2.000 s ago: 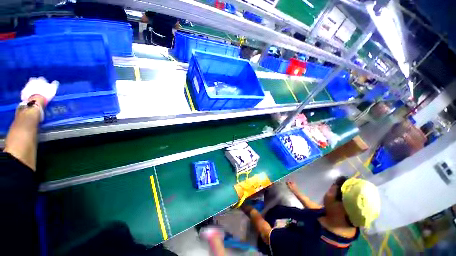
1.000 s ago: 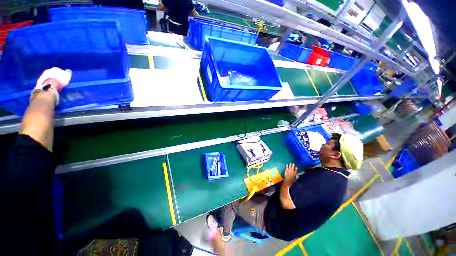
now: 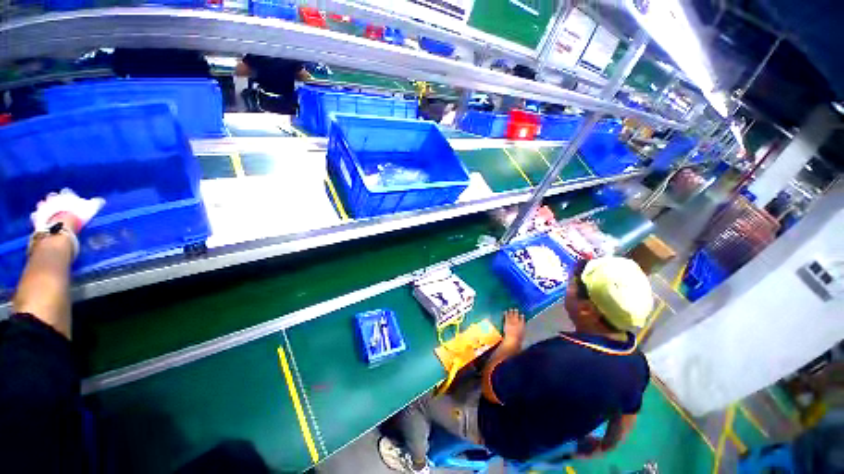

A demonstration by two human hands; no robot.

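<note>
My left hand (image 3: pixel 67 211), in a white glove with a pinkish cuff, is at the left. It rests over the front rim of a large blue tote (image 3: pixel 111 230) on the upper shelf, with its fingers at the inner side. The inside of this tote is dark, and no parts can be made out in it. My right hand is not in view. A second blue tote (image 3: pixel 407 196) stands to the right on the shelf with crumpled clear plastic inside.
A seated person in a yellow cap (image 3: pixel 564 370) is at the bench (image 3: pixel 231 384). On it are a small blue tray (image 3: pixel 359 335) of sticks, a white box (image 3: pixel 444 294), an orange plate (image 3: pixel 470 343) and a blue bin (image 3: pixel 511 278) of parts. A metal post (image 3: pixel 564 153) slants up.
The view has shifted and tilted. My left hand stays on the tote's rim. A pinkish, hand-like shape at the bottom of the earlier views is gone. The seated person now sits closer to the bench.
</note>
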